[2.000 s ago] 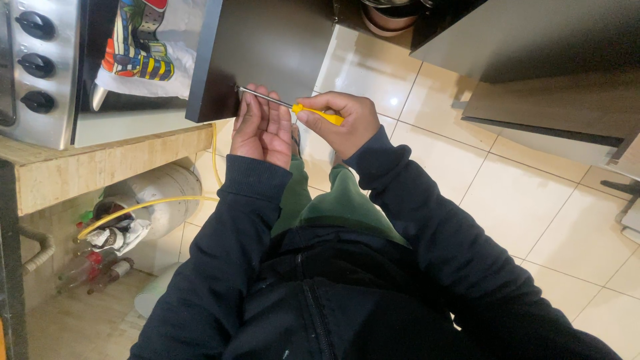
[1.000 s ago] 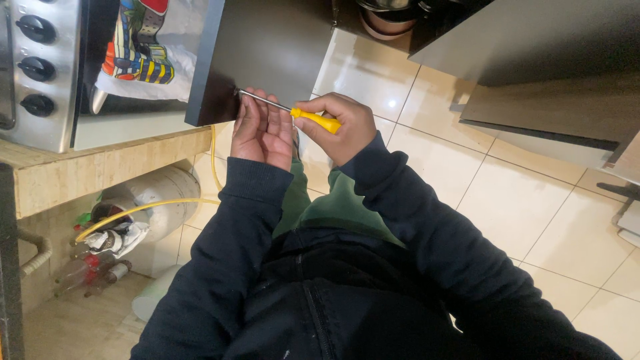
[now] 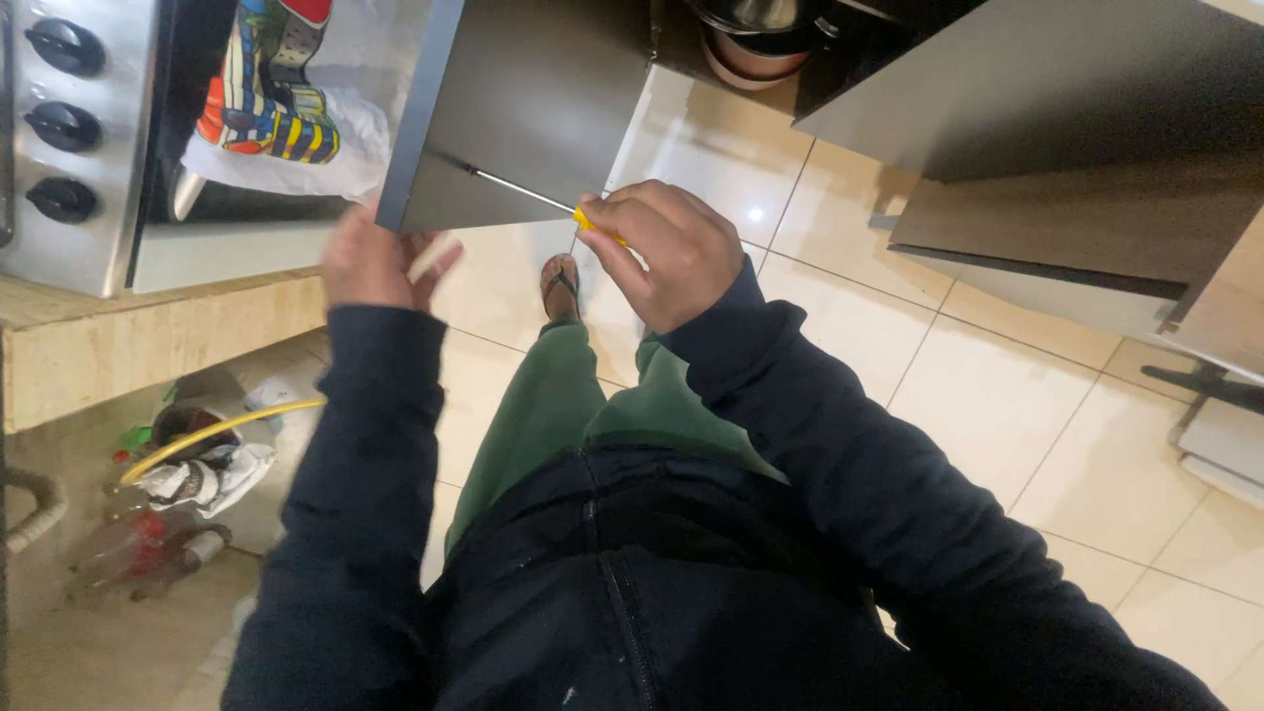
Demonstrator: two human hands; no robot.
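Note:
My right hand (image 3: 671, 252) holds a screwdriver by its yellow handle (image 3: 585, 215). The thin metal shaft (image 3: 523, 190) points up and left, with its tip at or close to the dark face of a cabinet door (image 3: 533, 94); whether it touches cannot be told. At the door's lower left corner is my left hand (image 3: 380, 262), slightly blurred, its fingers apart around the edge and partly hidden behind it.
At the left stand a stove with black knobs (image 3: 64, 126) and a patterned cloth item (image 3: 267, 99) on white cloth. Below the counter (image 3: 168, 341) are a yellow hose (image 3: 217, 427) and plastic bottles (image 3: 148, 543). Pots (image 3: 755, 54) sit in the cabinet above; open cabinet parts (image 3: 1076, 227) jut in at right.
My left hand has moved left, away from the screwdriver's shaft, to the door's corner edge. My right hand still holds the screwdriver, now slightly farther from the door's left edge.

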